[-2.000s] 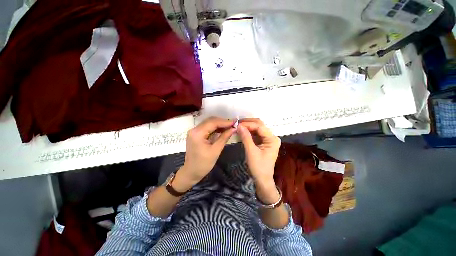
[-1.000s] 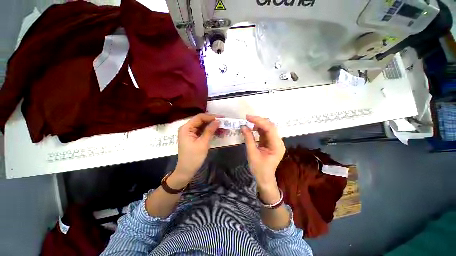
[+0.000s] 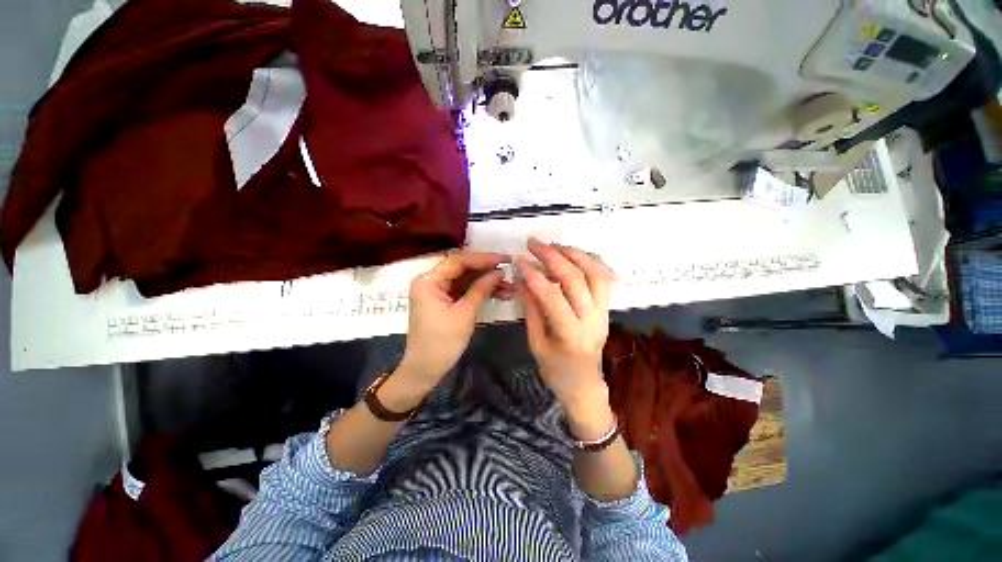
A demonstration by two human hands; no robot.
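Observation:
A tiny white care label (image 3: 507,270) is pinched between the fingertips of both hands, mostly hidden by them, above the table's front edge. My left hand (image 3: 447,313) holds it from the left and my right hand (image 3: 565,313) from the right. A dark red garment (image 3: 368,165) lies on the left of the table, with its right edge beside the lit needle area. It bears a wide white facing piece (image 3: 264,123) and a thin white strip (image 3: 310,161).
The brother sewing machine (image 3: 725,49) stands behind, with small metal bits (image 3: 647,177) on its bed. A label stack (image 3: 776,189) lies at right. Red garment piles hang below the table at right (image 3: 670,417) and left (image 3: 165,510). A printed scale (image 3: 725,268) runs along the front edge.
The label was folded small, then stretched flat between both hands with print showing, and is now small and mostly hidden again. The view has shifted slightly; the garment stays beside the needle.

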